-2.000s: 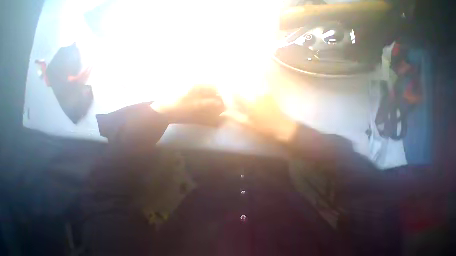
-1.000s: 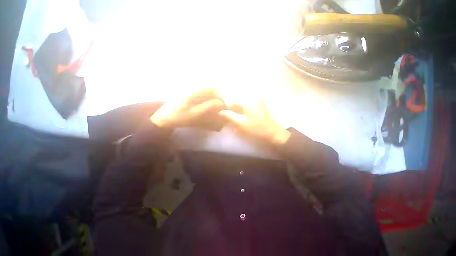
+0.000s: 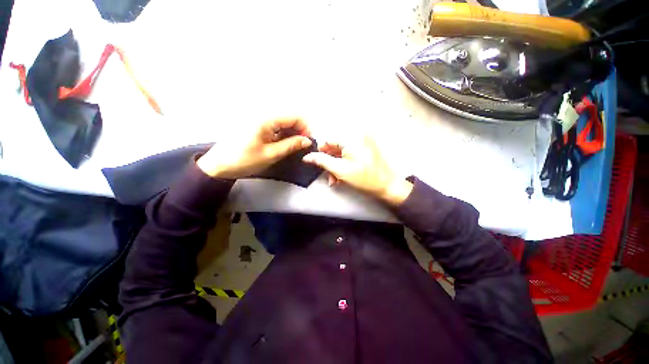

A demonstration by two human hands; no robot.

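Note:
A dark navy collar piece (image 3: 153, 174) lies along the near edge of the white table, its left end reaching past my left sleeve. My left hand (image 3: 260, 151) is closed on its right part, thumb and fingers near the end. My right hand (image 3: 356, 168) pinches the right end of the piece with thumb and fingertips, close beside my left fingertips. The middle of the piece is hidden under my left hand and wrist.
A steam iron (image 3: 477, 77) with a yellow-orange handle (image 3: 509, 25) stands at the upper right. A blue tray (image 3: 594, 192) holds black and orange-red looped items. A navy bundle (image 3: 75, 131) with red-orange ribbon lies left. Red crates (image 3: 576, 281) stand below right.
The strong glare has faded, so the table and piece show clearly. Both hands stay on the piece at nearly the same place. The view has shifted slightly.

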